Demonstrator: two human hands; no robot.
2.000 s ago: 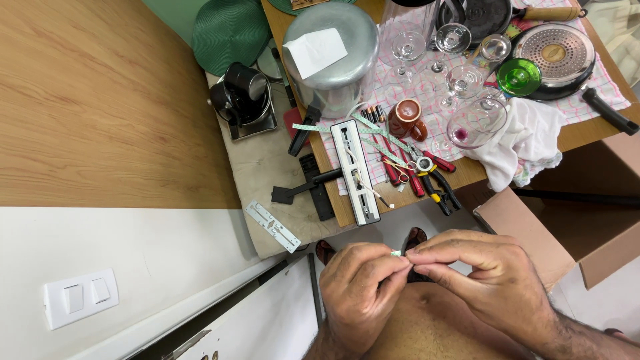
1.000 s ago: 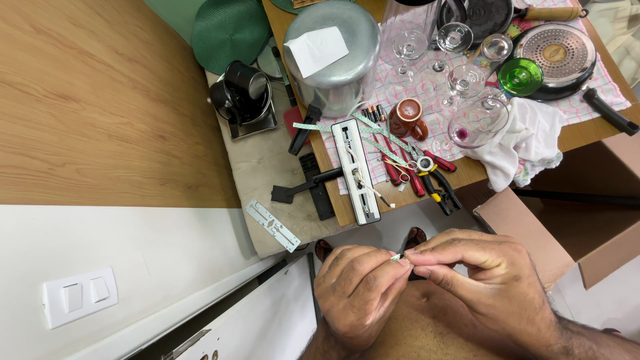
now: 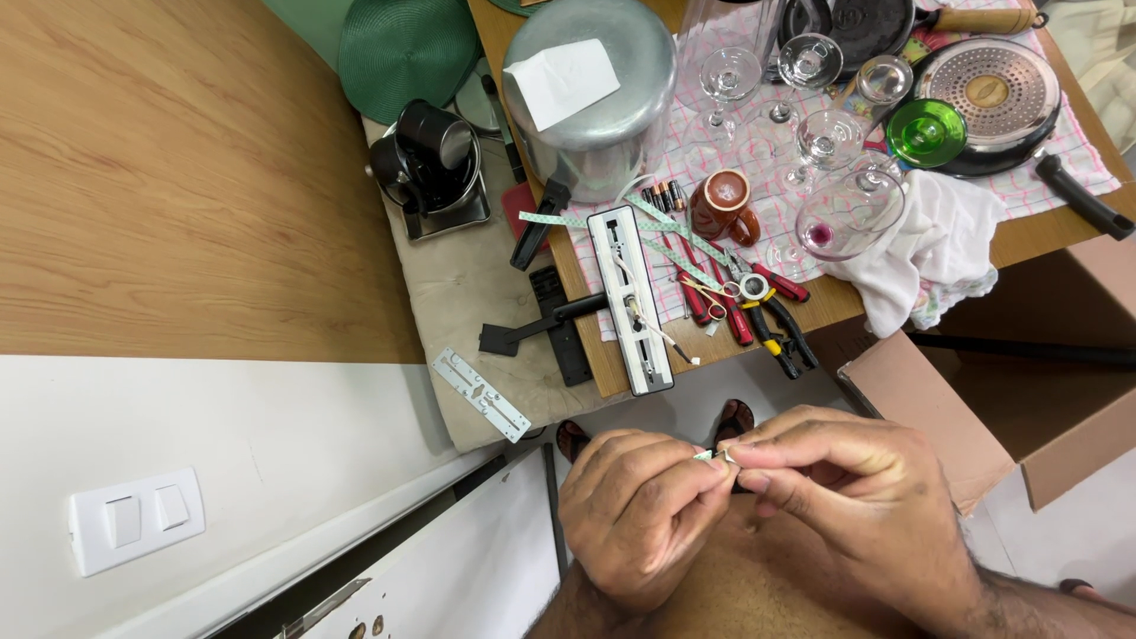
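Observation:
My left hand (image 3: 643, 515) and my right hand (image 3: 852, 497) meet in front of my belly, fingertips nearly touching. Between them they pinch a tiny pale green-and-white piece (image 3: 706, 455), mostly hidden by the fingers; its kind cannot be told. Beyond the hands, a long white-and-black fixture (image 3: 632, 302) with wires and a small white connector lies over the table's corner. To its right are scissors (image 3: 710, 297), red-handled tools (image 3: 732, 311) and black-and-yellow pliers (image 3: 781, 337). Green patterned strips (image 3: 670, 253) lie among them.
A perforated metal plate (image 3: 482, 395) and black bracket (image 3: 559, 328) lie on the beige cushion (image 3: 426, 275). The table (image 3: 1021, 240) holds a large aluminium pot (image 3: 590, 80), a brown mug (image 3: 721, 200), batteries (image 3: 664, 195), glasses (image 3: 830, 138) and a frying pan (image 3: 994, 98). An open cardboard box (image 3: 932, 408) stands at right.
The fingertips have shifted slightly around the tiny piece, and a bit of green shows between them now. Both hands stay together in about the same place.

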